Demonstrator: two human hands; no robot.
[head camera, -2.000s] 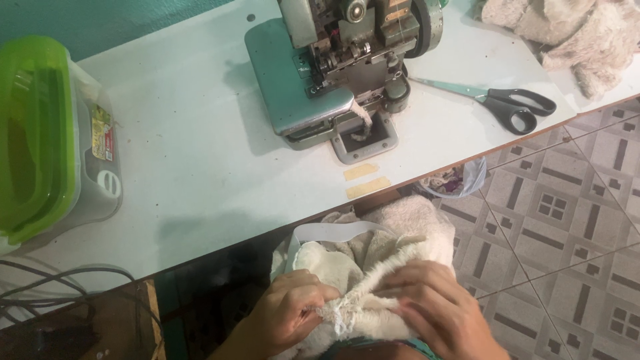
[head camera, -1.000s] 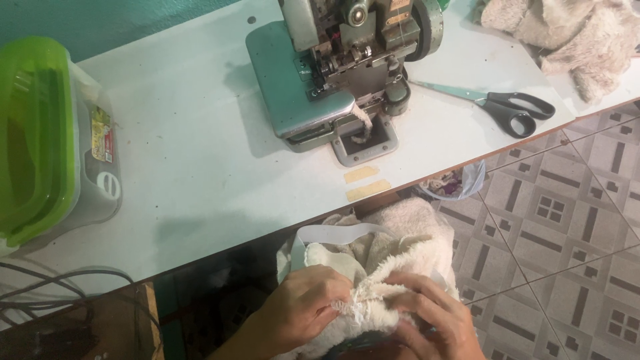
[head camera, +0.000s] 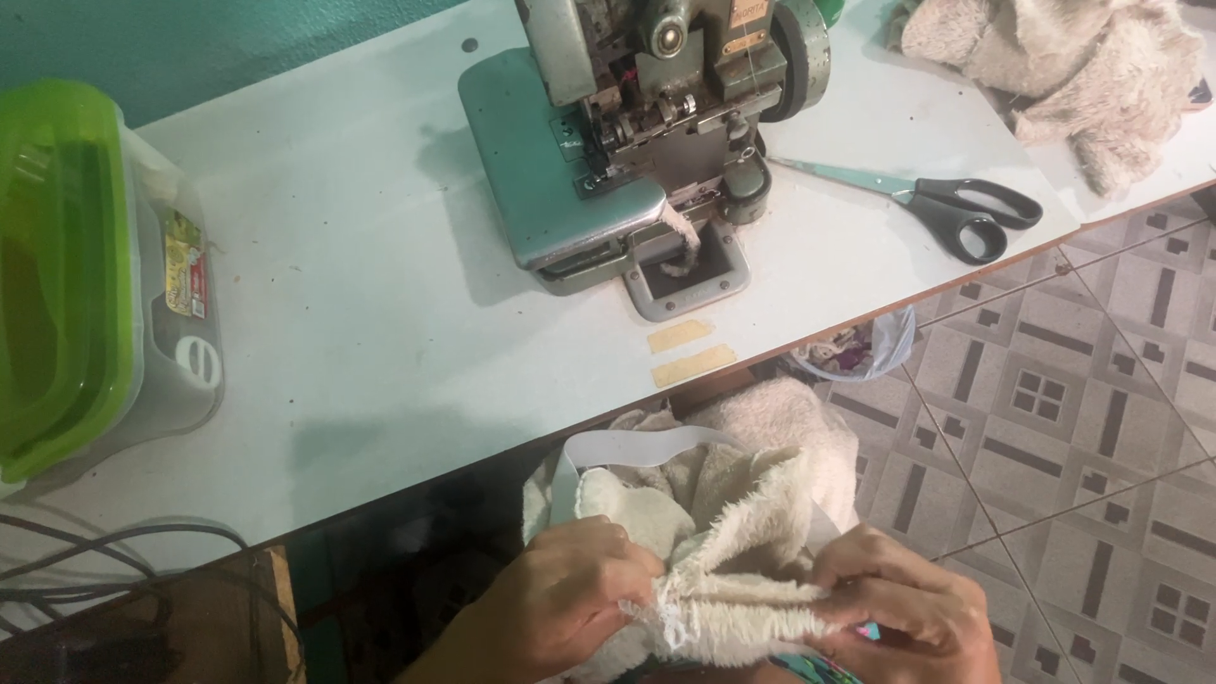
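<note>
A cream plush fabric lies bunched in my lap below the table edge. My left hand grips its seamed edge, where loose white threads show. On the other side my right hand pinches the same edge, and the strip between the hands is drawn out. A white elastic band curves over the cloth above my left hand. An overlock sewing machine with a green plate stands on the table beyond both hands.
Black-handled scissors lie right of the machine on the white table. More plush cloth is heaped at the upper right. A plastic container with a green lid stands left, above dark cables. A bag of scraps hangs below the edge.
My right hand has shifted outward from my left along the fabric edge, and the strip between them shows more plainly. The machine and scissors have stayed in place.
</note>
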